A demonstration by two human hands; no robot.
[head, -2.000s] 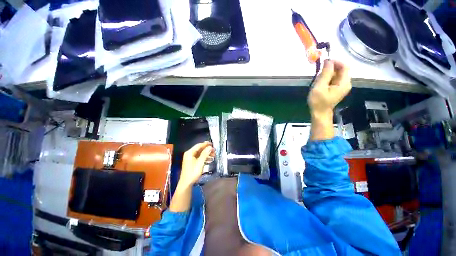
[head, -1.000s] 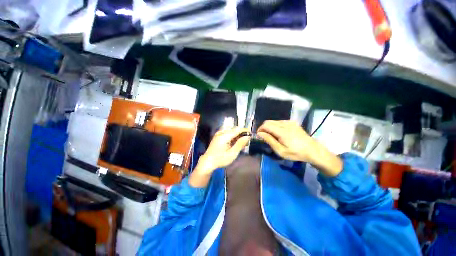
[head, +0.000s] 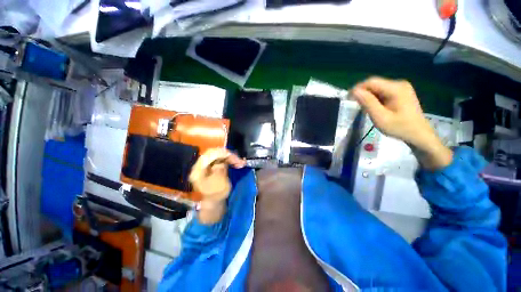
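Note:
Two glossy black display panels lie side by side in front of me, the left panel [head: 254, 117] and the right panel [head: 315, 121], with pale wrap around their edges. My left hand [head: 212, 177] is over the right edge of an orange fixture board [head: 197, 132], fingers curled and blurred; whether it pinches something small cannot be told. My right hand [head: 394, 108] is raised to the right of the right panel, thumb and forefinger close together; anything between them is too small to tell. A black panel [head: 160, 161] lies on the orange board.
A white shelf [head: 365, 25] crosses the top, with wrapped panels [head: 121, 23] and an orange tool [head: 447, 8]. Another panel [head: 229, 56] lies on the green mat [head: 297, 63]. A control box with a red button [head: 368, 147] stands right. A second orange board [head: 131, 251] is lower left.
My hands, together over the right panel a second ago, have parted. My left hand has moved left to the orange board and my right hand up and right.

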